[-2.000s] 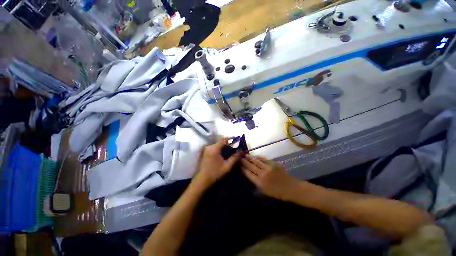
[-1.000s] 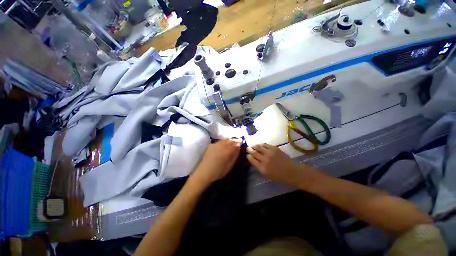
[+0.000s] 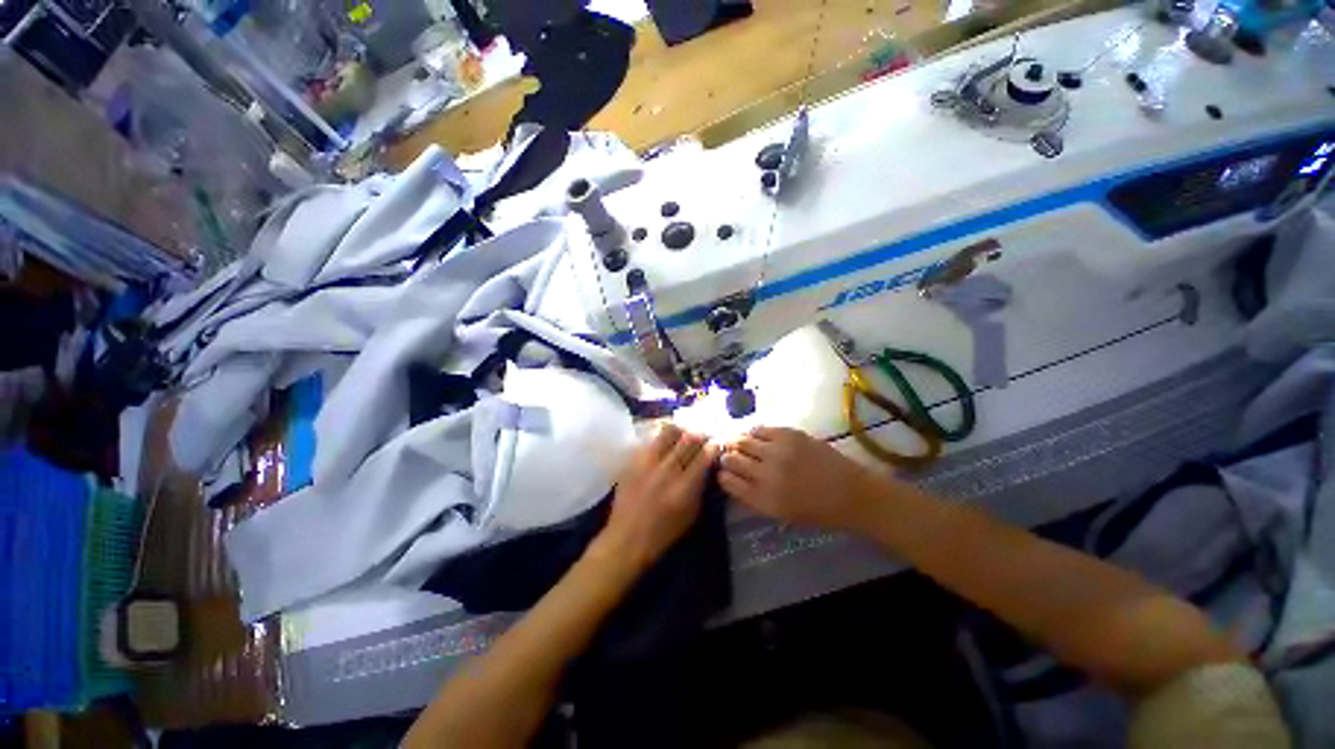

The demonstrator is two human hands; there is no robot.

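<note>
My left hand [image 3: 659, 495] and my right hand [image 3: 788, 476] lie side by side just in front of the needle area. Both pinch the upper edge of a black fabric panel [image 3: 677, 593], which hangs down over the table's front edge. The presser foot and needle area [image 3: 709, 384] is lit brightly; fine detail there is blurred. The light grey garment body [image 3: 395, 344] is heaped left of the needle, with black strips among its folds. The white sewing machine [image 3: 864, 242] stands behind my hands.
Scissors [image 3: 896, 410] with yellow and green loops lie on the machine bed right of my hands. Grey and dark cloth [image 3: 1215, 542] is heaped at the right. Blue and green baskets [image 3: 51, 578] stand far left. A black cloth piece [image 3: 574, 70] lies on the wooden surface behind.
Both hands have come closer together, and the black panel now hangs more visibly below them. The grey cloth beside the needle has bulged and shifted. The whole view has moved slightly.
</note>
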